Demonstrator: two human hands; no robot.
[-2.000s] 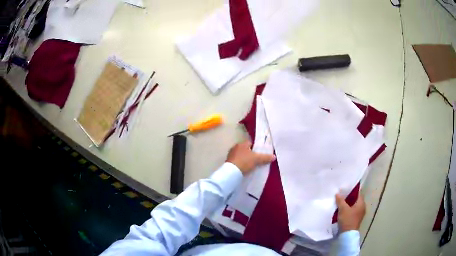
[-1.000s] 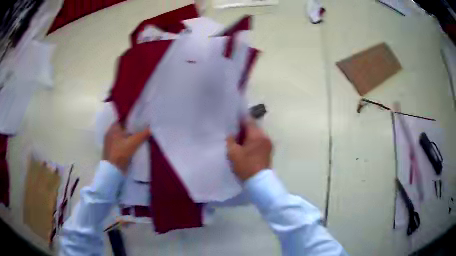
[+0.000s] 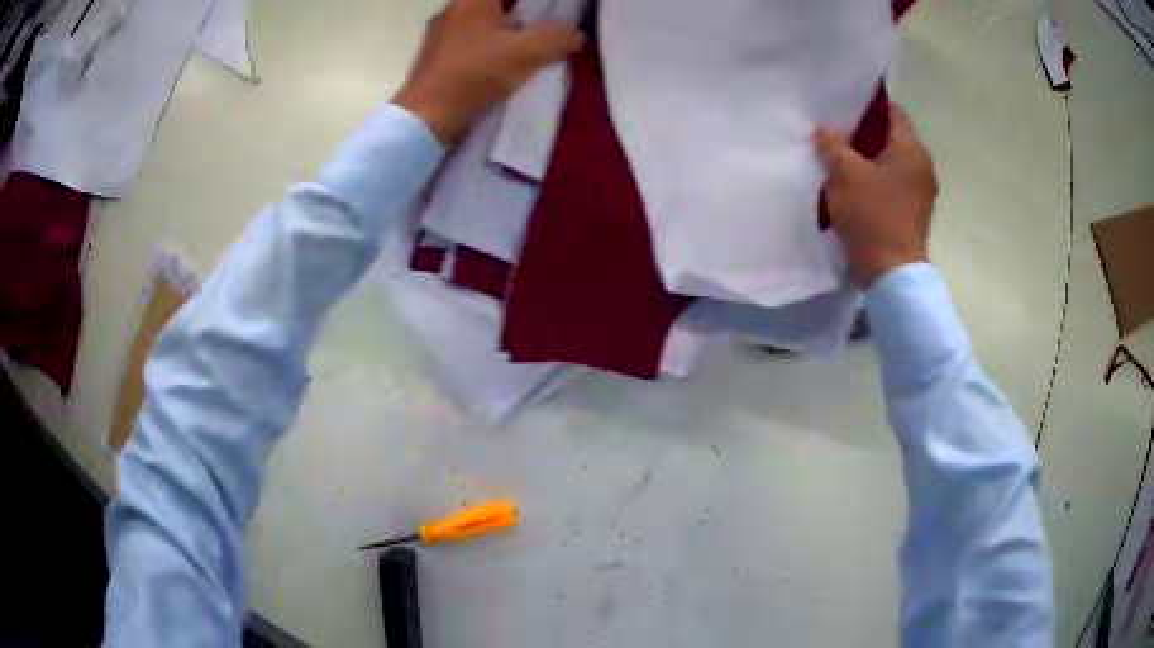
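A stack of white paper patterns [image 3: 747, 139] and maroon fabric pieces [image 3: 589, 241] is held at the top middle, its upper part cut off by the frame edge. My left hand [image 3: 481, 63] grips its left side, with the thumb on top. My right hand [image 3: 881, 196] grips its right edge, fingers partly hidden. Another white sheet [image 3: 475, 348] shows beneath the stack on its lower left. Whether the stack touches the table is hard to tell.
An orange-handled awl [image 3: 468, 522] and a black weight [image 3: 400, 595] lie on the pale table [image 3: 709, 519] near me. White paper [image 3: 95, 114], maroon fabric [image 3: 44, 272] and a tan board [image 3: 149, 336] are at the left. Brown cardboard [image 3: 1130, 268] is at the right edge.
The stack was lifted from near me and carried away over the table, towards its far side. Both hands still hold it. The camera view has shifted too.
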